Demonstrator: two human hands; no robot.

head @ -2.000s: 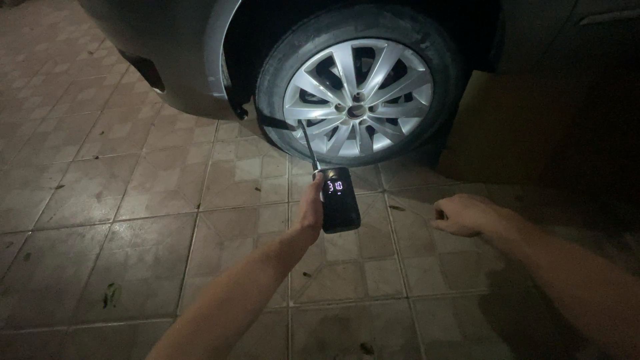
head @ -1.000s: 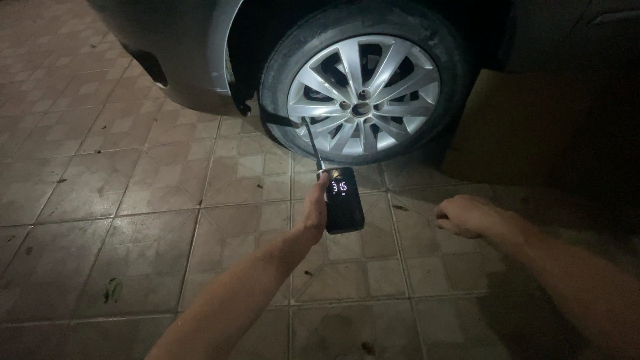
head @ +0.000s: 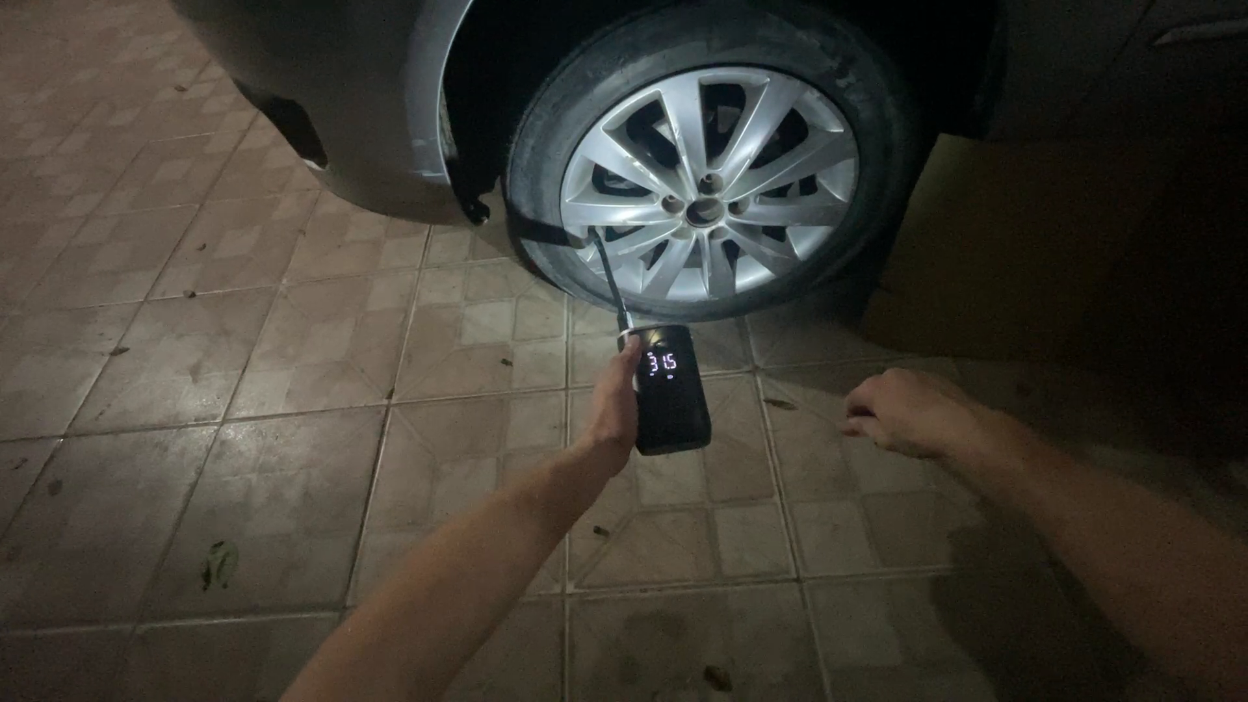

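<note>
My left hand (head: 616, 405) grips a black portable tire inflator (head: 675, 405) by its left side, with a lit digital display facing up. A thin dark hose (head: 610, 278) runs from the inflator's top to the lower left rim of a silver alloy wheel (head: 682, 210), where the valve would be; the valve itself is too small to make out. Around the wheel is a black tire (head: 539, 161) resting on the tiles. My right hand (head: 902, 411) hovers to the right of the inflator, its fingers curled, with nothing visible in it.
The dark car's bumper (head: 361, 117) curves down at the upper left of the wheel. A brownish flat panel (head: 994, 253) is in shadow to the right of the tire. Tiled paving (head: 283, 468) with scattered dry leaves lies below, and my shadow falls at the lower right.
The digits on the inflator's lit display have changed. Both hands and the hose keep about the same places.
</note>
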